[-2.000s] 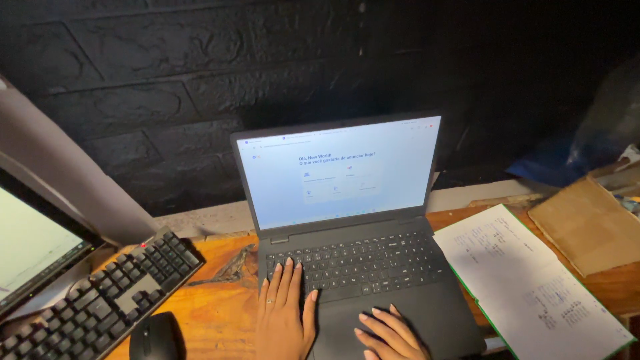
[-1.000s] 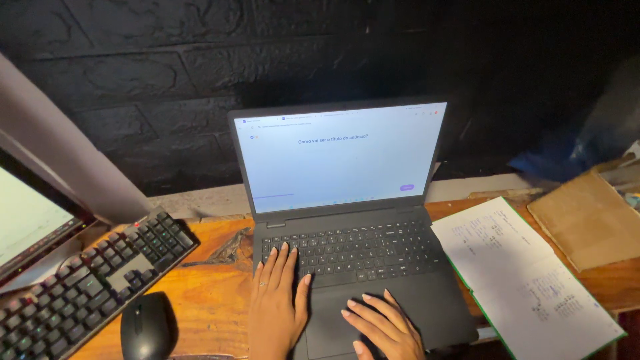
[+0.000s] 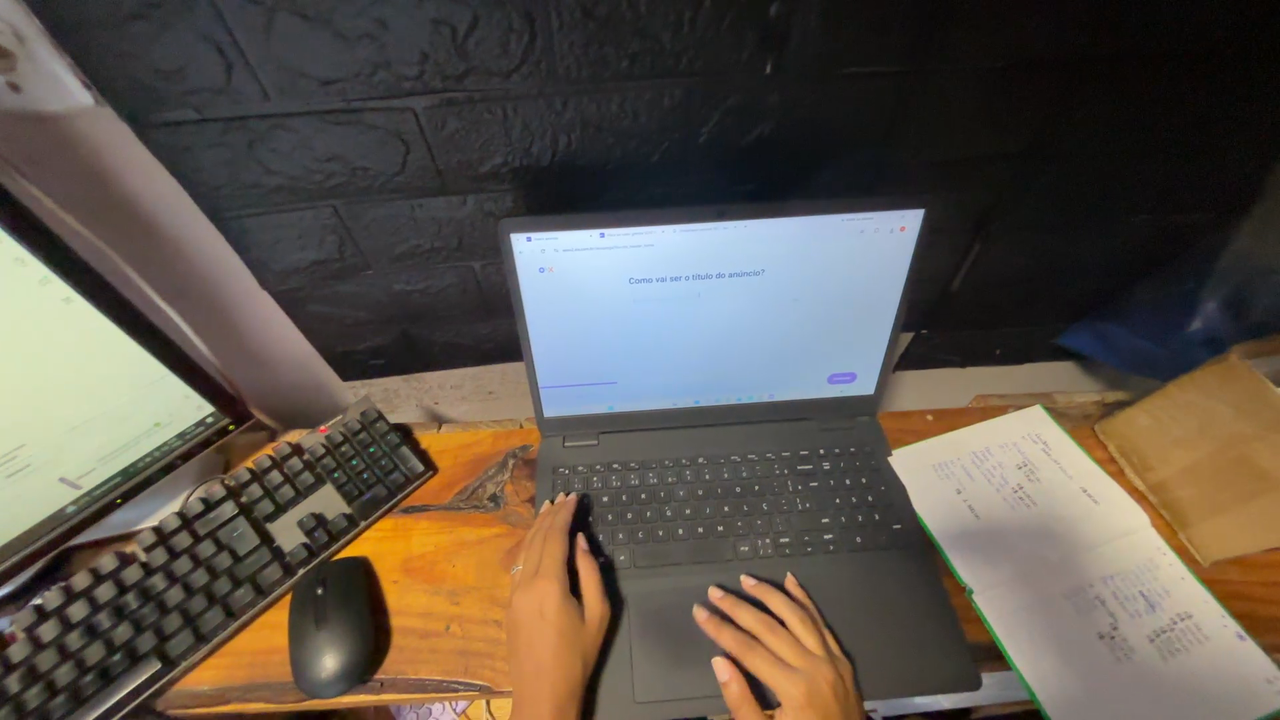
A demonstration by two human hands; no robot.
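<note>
A dark laptop (image 3: 900,620) stands open on the wooden desk, its lit screen (image 3: 710,340) showing a page with one heading line and a small purple button. My left hand (image 3: 558,600) lies at the left edge of the laptop's keyboard (image 3: 740,505), fingertips by the leftmost keys, with a ring on one finger. Over the touchpad (image 3: 670,640) and the palm rest to its right is my right hand (image 3: 785,650), fingers spread and holding nothing. Whether its fingertips press the touchpad cannot be told.
To the left are a black mouse (image 3: 333,625), a mechanical keyboard (image 3: 230,550) and a lit monitor (image 3: 90,380). An open notebook (image 3: 1070,570) with handwriting lies right of the laptop, beside a piece of brown cardboard (image 3: 1200,450). A black brick-patterned wall (image 3: 640,120) rises behind the wooden desk (image 3: 440,590).
The laptop page changed from one with several option boxes to one with a single heading line. My right hand has shifted slightly on the touchpad area; my left hand remains at the keyboard's left side.
</note>
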